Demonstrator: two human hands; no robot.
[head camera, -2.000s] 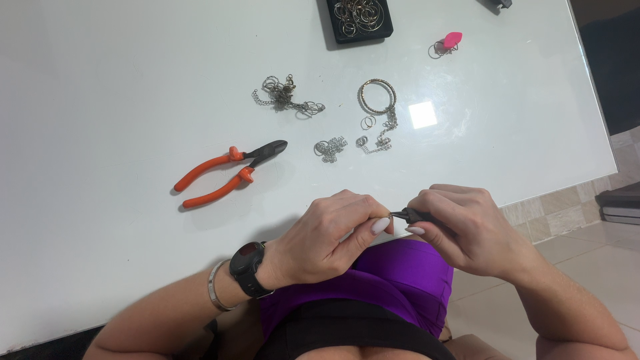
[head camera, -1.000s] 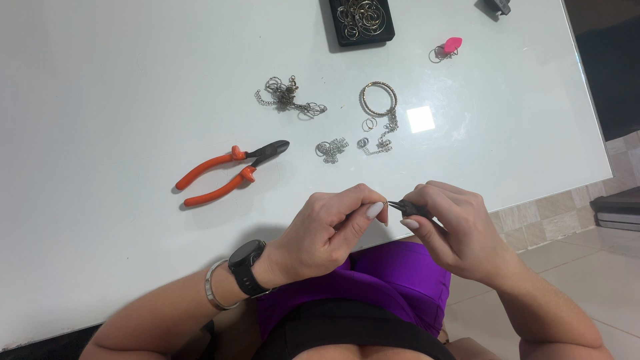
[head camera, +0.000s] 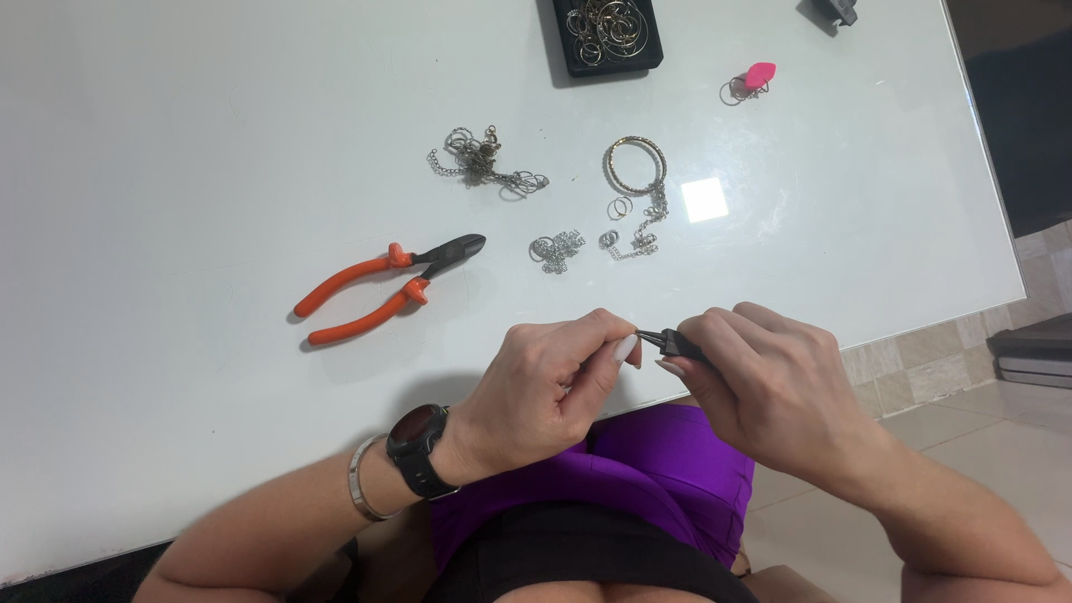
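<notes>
My right hand (head camera: 770, 381) grips small dark pliers (head camera: 670, 342), their thin jaws pointing left. The jaw tips meet the fingertips of my left hand (head camera: 557, 381), whose thumb and index finger are pinched together; what lies between them is too small or hidden to tell. Beyond my hands, on the white table, lie a silver chain heap (head camera: 557, 251), another chain (head camera: 645, 243), two small rings (head camera: 620, 208) and a gold-toned bangle (head camera: 636, 165). Diagonal cutters with orange handles (head camera: 360, 322) rest to the left with their handles spread.
A tangle of chains and rings (head camera: 481, 163) lies farther back. Behind it stands a black box (head camera: 615, 65) of hoops and rings. A pink piece (head camera: 760, 76) with rings and a dark object (head camera: 837, 12) are at the right. The table's edge (head camera: 930, 320) runs beside my right hand.
</notes>
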